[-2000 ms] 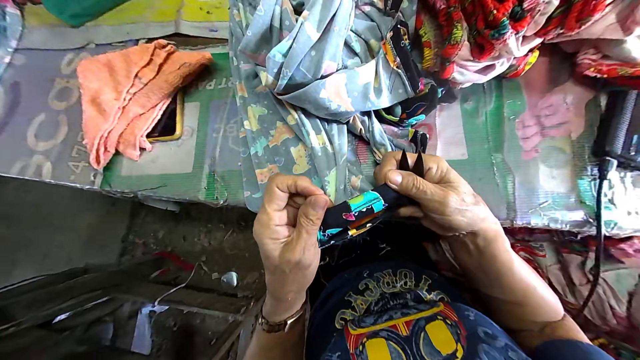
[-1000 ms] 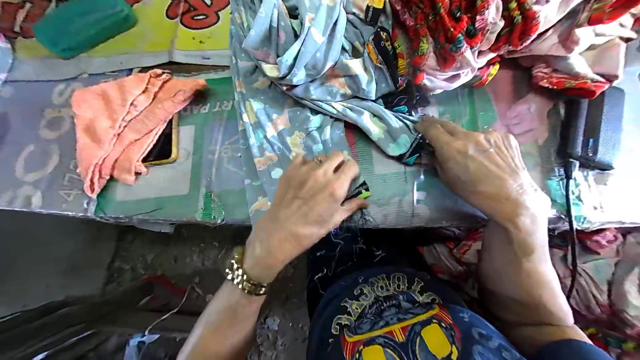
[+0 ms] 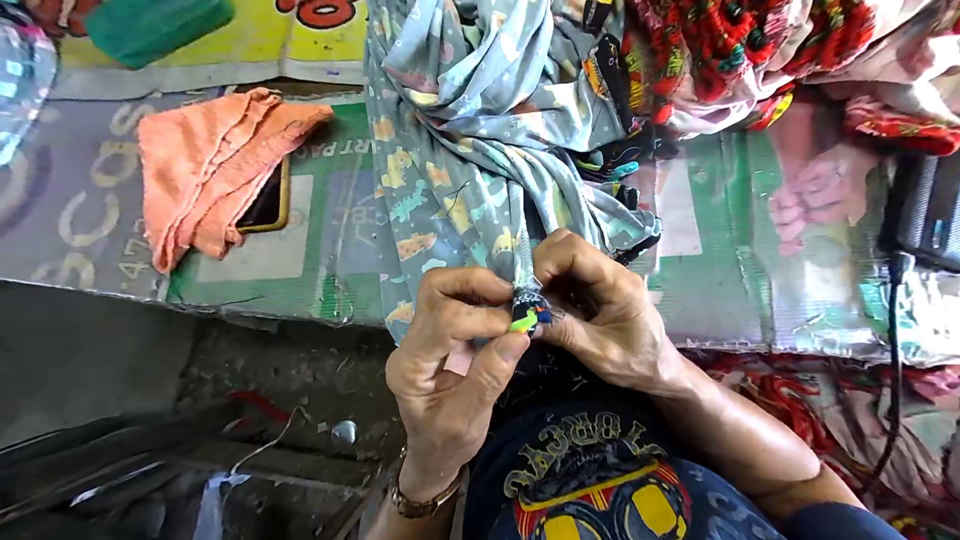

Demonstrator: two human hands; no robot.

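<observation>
Grey-blue fabric with a dinosaur print (image 3: 465,180) lies bunched on the table and hangs toward my body. Its gathered end, with a black patterned trim (image 3: 529,313), is pinched between my two hands at the table's front edge. My left hand (image 3: 457,352) holds the trim's left side between thumb and fingers. On the other side, my right hand (image 3: 607,315) grips the seam with curled fingers. Frayed threads show at the seam. More black trim (image 3: 609,75) shows along the right of the pile. No scissors can be made out in either hand.
An orange cloth (image 3: 217,172) partly covers a phone (image 3: 274,202) at the left. A green block (image 3: 159,28) is at the upper left. Red and pink floral fabric (image 3: 720,60) is heaped at the upper right. A black device (image 3: 930,202) with a cable (image 3: 891,360) stands at the right edge.
The small dark scissors seen by my right hand two seconds ago no longer show. From lying apart on the fabric, my hands have come together and lifted its trimmed end.
</observation>
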